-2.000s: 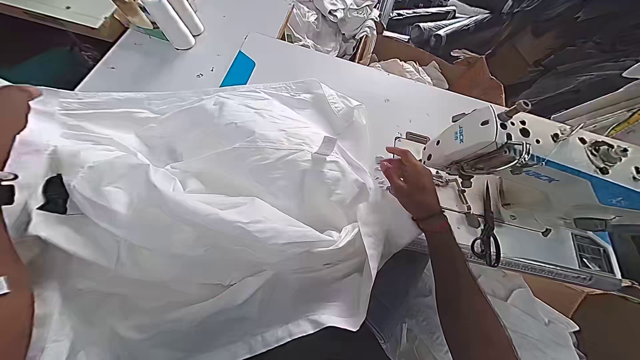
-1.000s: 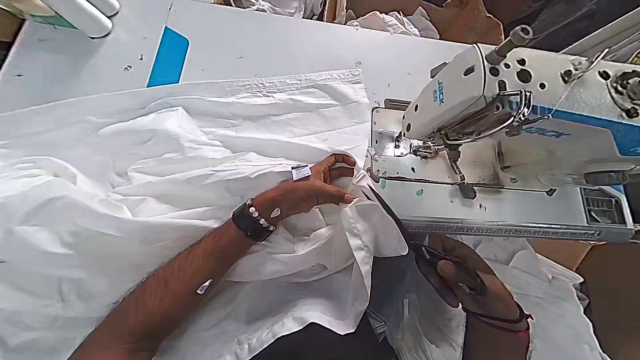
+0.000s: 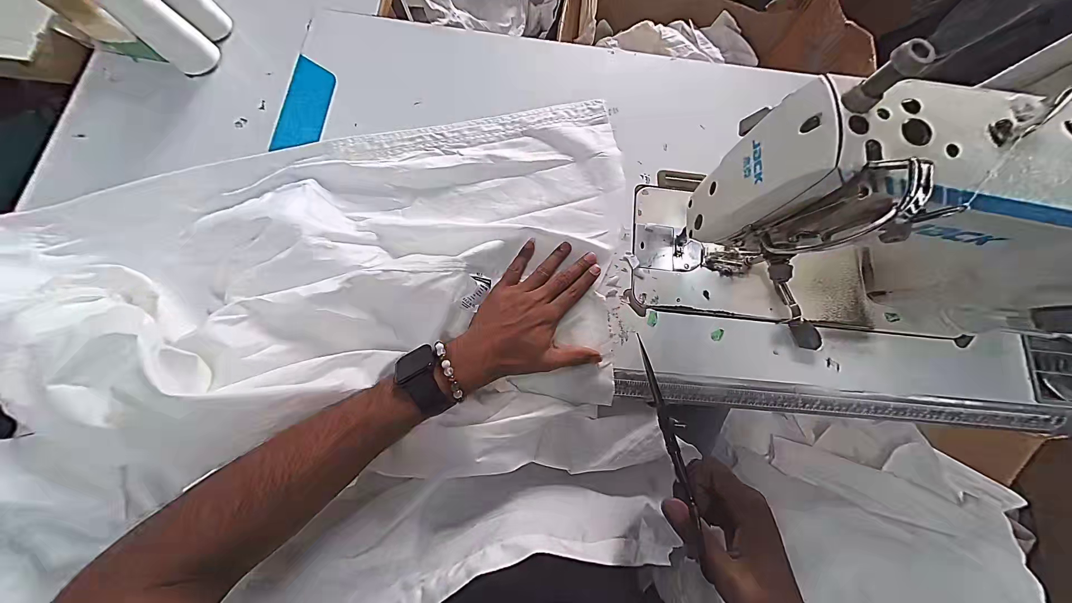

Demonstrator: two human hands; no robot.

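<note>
A white fabric garment (image 3: 335,243) lies creased across the sewing table and hangs over its near edge. My left hand (image 3: 536,318) rests flat on it near its right edge, fingers spread, beside a small printed label (image 3: 475,291). At the lower right, my right hand (image 3: 729,523) grips a pair of dark scissors (image 3: 670,435), whose blades look closed and point up and away, just right of the fabric's edge. An industrial sewing machine (image 3: 787,159) stands right of the garment, its needle area lit.
A ruler strip (image 3: 837,402) runs along the table's near edge. More white fabric (image 3: 871,494) lies below it, by a cardboard box (image 3: 988,452). White rolls (image 3: 172,38) stand at the top left. Another carton (image 3: 804,33) and white cloth are behind the table. Thread scraps dot the tabletop.
My left hand has let go of the pinched fabric edge and now lies flat. The scissors have moved off the cloth in my right hand; two seconds ago they lay by the machine.
</note>
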